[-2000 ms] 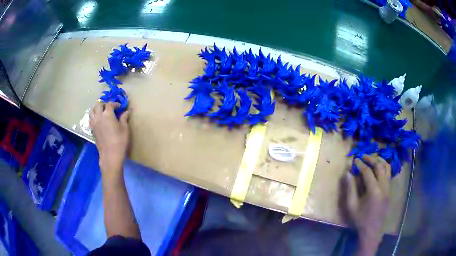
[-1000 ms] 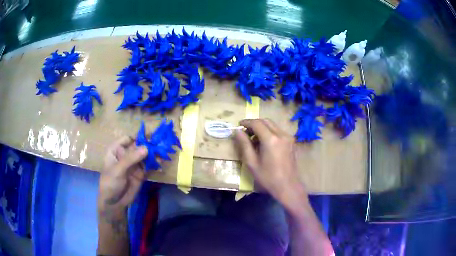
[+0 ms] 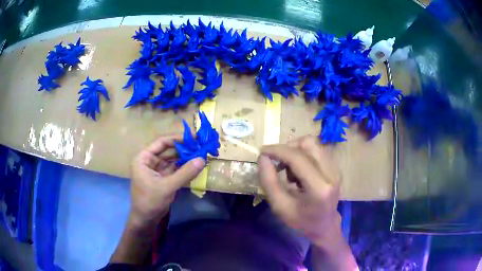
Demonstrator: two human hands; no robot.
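My left hand (image 3: 158, 177) holds a spiky blue hair piece (image 3: 198, 140) between thumb and fingers, over the left edge of the taped pad. My right hand (image 3: 304, 182) pinches a thin pale applicator stick (image 3: 240, 144); its tip points left toward the held piece, with a gap between them. The small white oval glue dish (image 3: 237, 127) lies on the stained work pad (image 3: 227, 108), just above the stick. Yellow tape strips (image 3: 272, 124) hold the pad on both sides.
Curved blue hair sections (image 3: 169, 84) lie in rows behind the pad. A heap of blue pieces (image 3: 333, 66) is at right, with white bottles (image 3: 382, 49) behind it. Loose blue pieces (image 3: 92, 97) lie at left. A clear screen (image 3: 438, 159) stands at right; a green belt (image 3: 179, 9) runs behind.
My left hand has moved from the far-left pieces to the pad, now holding a blue piece. My right hand left the heap, took the stick, and has drawn it from the dish toward the piece.
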